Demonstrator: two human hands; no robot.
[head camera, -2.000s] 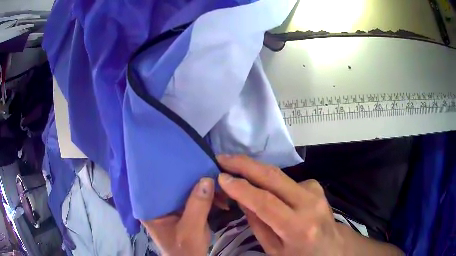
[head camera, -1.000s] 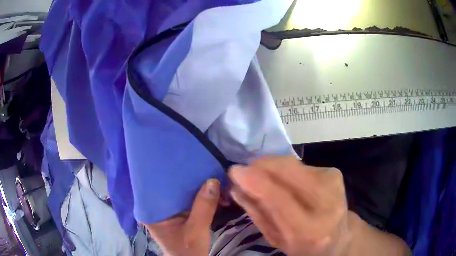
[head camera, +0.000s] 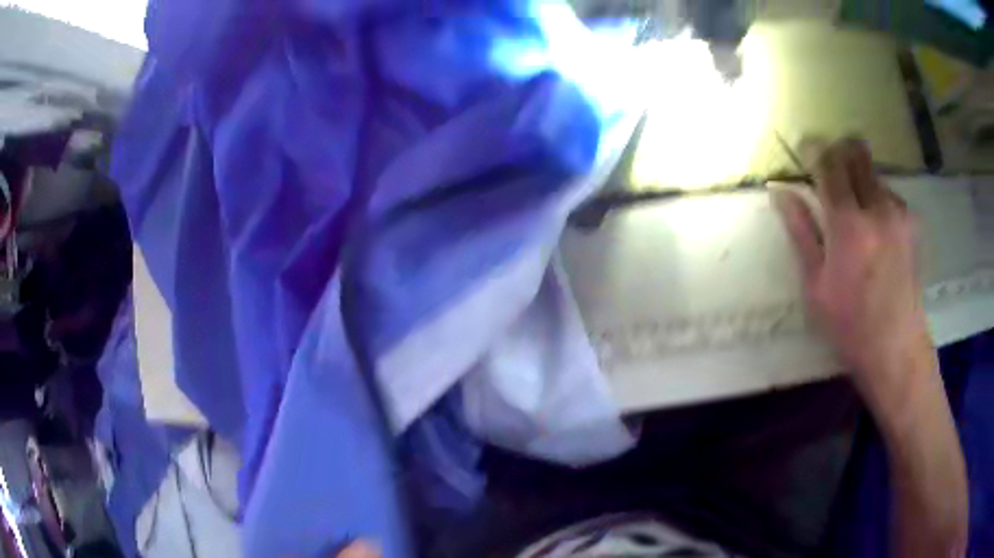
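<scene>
The blue garment (head camera: 327, 436) hangs in folds over the left and middle, with a dark trim (head camera: 354, 316) running down it and a pale underside (head camera: 469, 338) turned outward. Only a blurred fingertip of my left hand (head camera: 358, 548) shows at the bottom edge, against the blue fabric; its grip is hidden. My right hand (head camera: 856, 240) is over the table at the right, away from the garment, blurred, with thumb and fingers bent. A thin dark pointed tool (head camera: 791, 155) shows at its fingertips; whether it is gripped is unclear.
The white table (head camera: 698, 256) carries a blurred ruler strip (head camera: 698, 332) along its front. A yellowish bed area (head camera: 850, 82) lies behind under bright glare. A dark slim object (head camera: 921, 109) lies at the back right. Blue fabric (head camera: 976, 403) hangs at the right.
My right hand has left the trimmed edge and moved right and up to the table. My left hand has dropped almost out of view. The garment has shifted and its trimmed edge hangs lower.
</scene>
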